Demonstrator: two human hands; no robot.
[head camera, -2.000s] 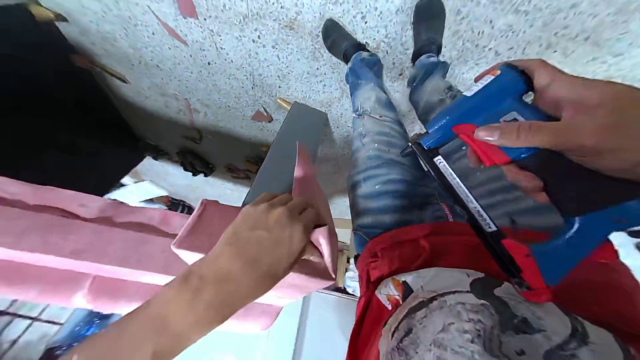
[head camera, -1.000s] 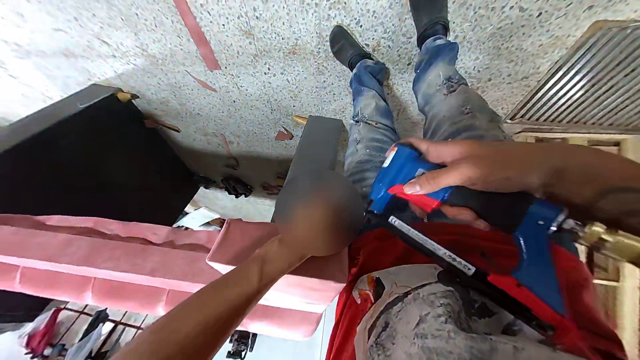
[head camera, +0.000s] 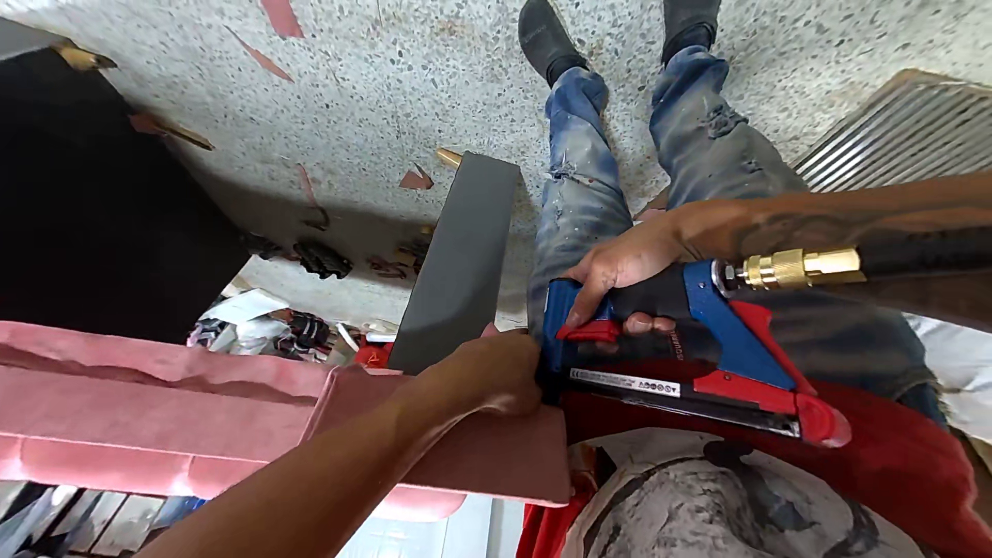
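Observation:
Pink upholstery fabric covers the end of a long furniture piece (head camera: 496, 457) on the left, whose grey side panel (head camera: 469, 248) runs up toward a wooden leg. My left hand (head camera: 492, 372) presses closed on the fabric's edge at the corner by the grey panel; its fingertips are hidden. In my right hand (head camera: 635, 271) is a blue, red and black pneumatic stapler (head camera: 721, 325), gripped by its handle with a finger at the red trigger. Its nose is right beside my left hand. A brass coupling (head camera: 802, 267) joins it to a black hose.
A black-covered furniture piece (head camera: 101, 201) with wooden legs stands at the left. Pink fabric scraps (head camera: 283, 17) and dark tangled items (head camera: 322, 260) lie on the speckled floor. A ribbed metal panel (head camera: 907, 132) is at the right. Assorted clutter (head camera: 263, 325) lies behind the pink piece.
My right hand has brought the stapler from the right, away from the furniture, to the corner beside my left hand. The fabric flap that stood up by my left hand now lies folded down.

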